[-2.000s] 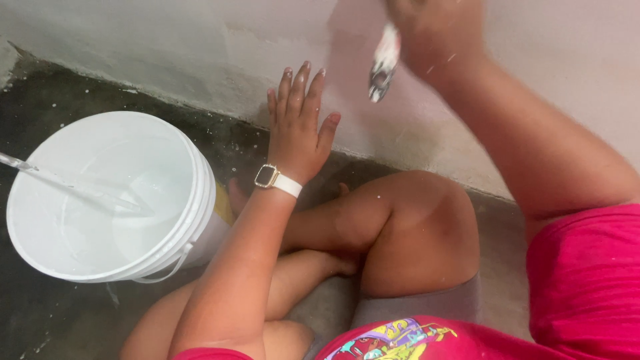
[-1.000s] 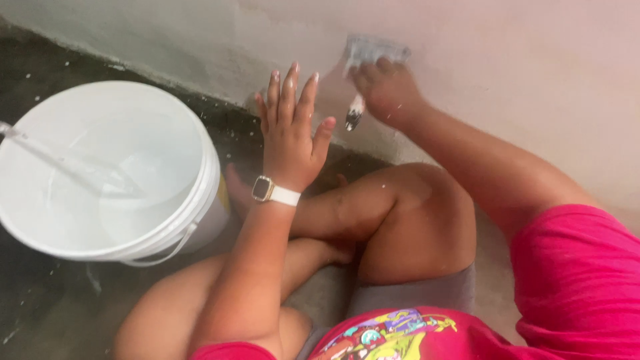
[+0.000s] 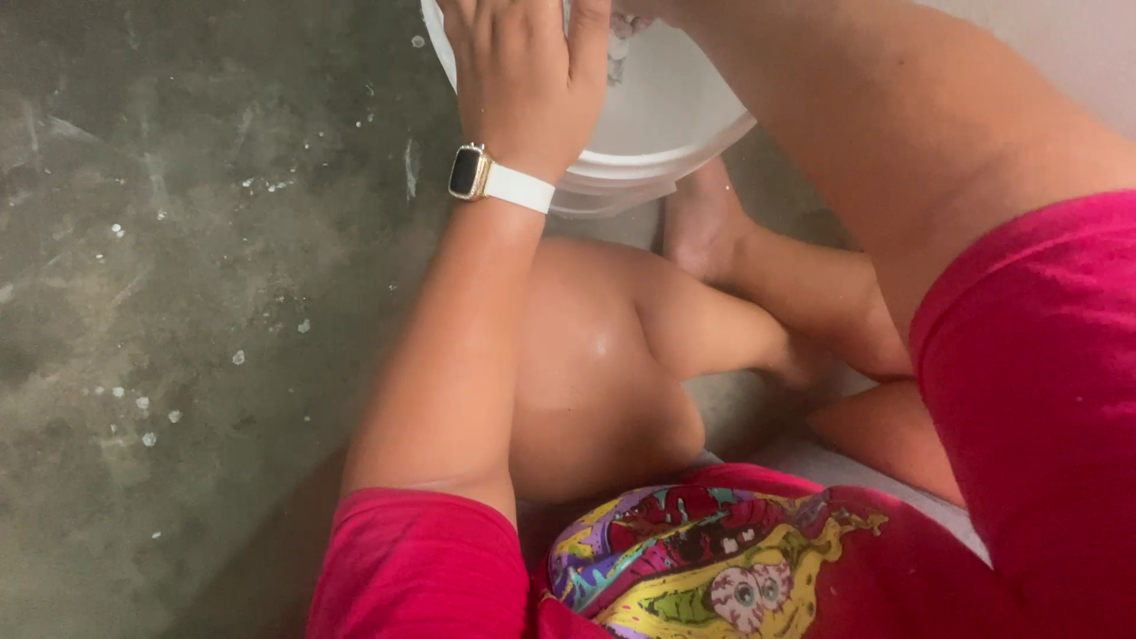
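Observation:
My left hand (image 3: 528,75), with a white-banded watch (image 3: 497,177) on its wrist, is over the left part of a white plastic bucket (image 3: 652,167) at the top of the view; its fingertips are cut off by the frame edge. Only a small part of my right hand (image 3: 652,7) shows, at the top edge over the bucket. A whitish, paint-smeared thing (image 3: 619,53), perhaps part of the brush, shows between the hands; how it is held cannot be made out. Inside the bucket, the pale contents are partly hidden.
The grey concrete floor (image 3: 222,266) on the left bears white paint spots. My bare crossed legs (image 3: 603,355) lie just below the bucket. A pale wall (image 3: 1065,44) shows at the upper right.
My right hand, which held a brush at the wall, is now over the bucket. My left hand has moved from near the wall to over the bucket. The view has swung strongly.

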